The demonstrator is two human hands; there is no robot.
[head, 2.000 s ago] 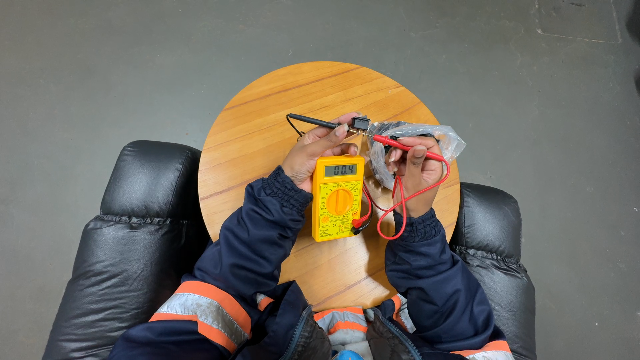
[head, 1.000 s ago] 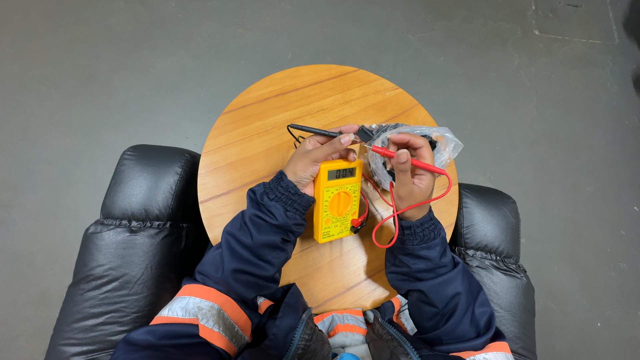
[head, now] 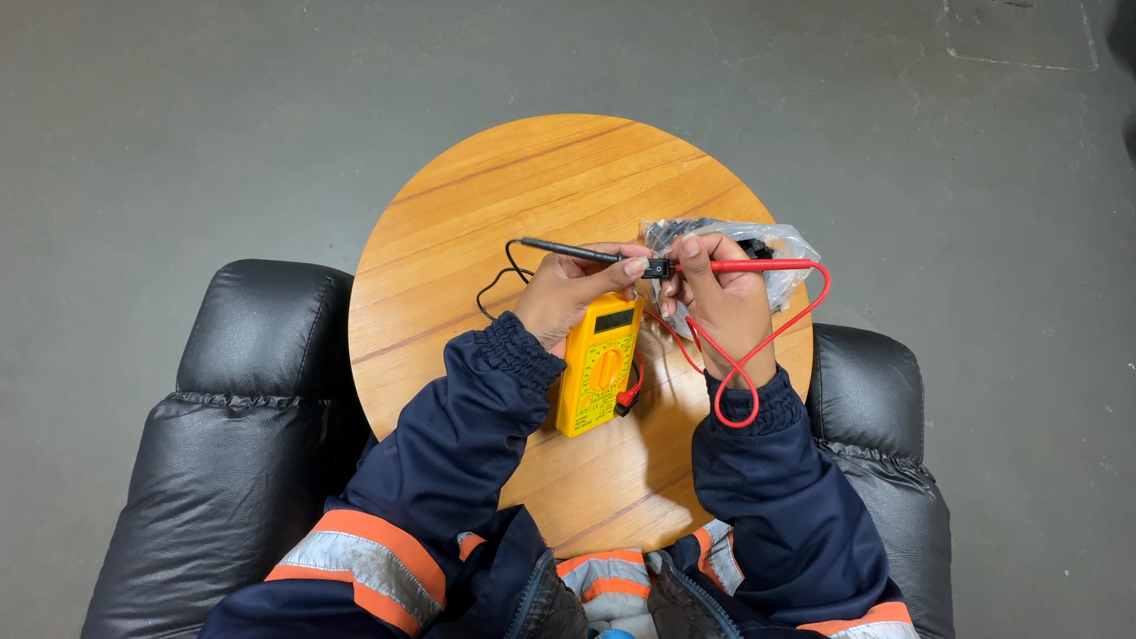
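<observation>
My left hand (head: 577,288) holds a small black rocker switch (head: 657,268) between thumb and fingers, along with the black test probe (head: 568,249), and the top of a yellow digital multimeter (head: 601,366) rests against it. My right hand (head: 723,297) grips the red test probe (head: 763,265), which points left at the end of the switch; the exact tip contact is hidden by the fingers. The probe's red lead loops down over my right wrist. Both leads come from the multimeter's lower right side, where a red plug shows.
A clear plastic bag (head: 794,244) with dark parts inside lies behind my right hand on the round wooden table (head: 497,204). Black leather armrests (head: 257,337) stand at the table's left and right sides, above a grey floor (head: 177,133).
The red probe has swung from a slant to nearly level, pointing at the switch. My right hand has turned with it. The black probe and multimeter stay at my left hand.
</observation>
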